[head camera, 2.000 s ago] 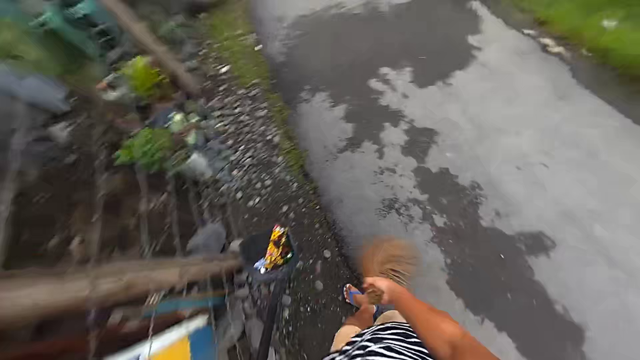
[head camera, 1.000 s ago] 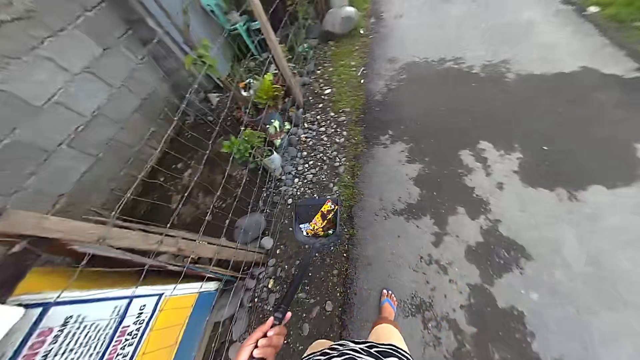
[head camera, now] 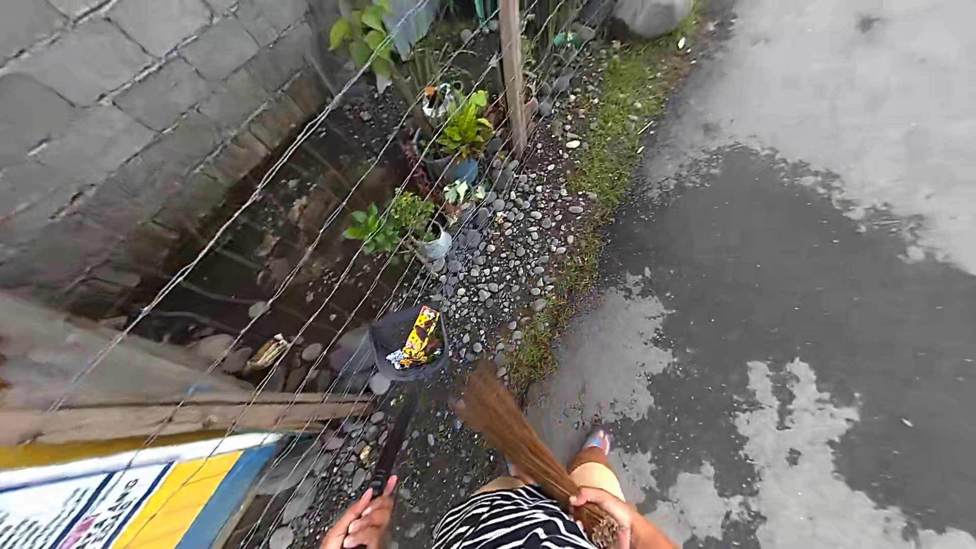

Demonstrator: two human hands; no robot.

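Observation:
My left hand (head camera: 367,517), low in the view, is closed around the black handle (head camera: 395,446) of a long-handled dustpan. The dark pan (head camera: 393,335) is over the pebbles beside the wire fence and holds a crumpled yellow wrapper (head camera: 421,337) with a bluish-white scrap by it. My right hand (head camera: 606,509) grips a brown bristle broom (head camera: 507,427) near its bound end, in front of the striped clothing. The bristles point up and left, toward the dustpan; whether they touch the ground cannot be told.
A wire fence with a wooden post (head camera: 513,76) runs along the left. Behind it are potted plants (head camera: 438,240) and a block wall (head camera: 99,122). A painted sign (head camera: 145,488) bearing writing is at lower left. Wet pavement (head camera: 762,282) lies to the right, a boulder (head camera: 654,14) at the top.
The broom and my right hand, out of view one second ago, are back in view in front of my body. The yellow wrapper stays in the dustpan. The view has shifted left since two seconds ago.

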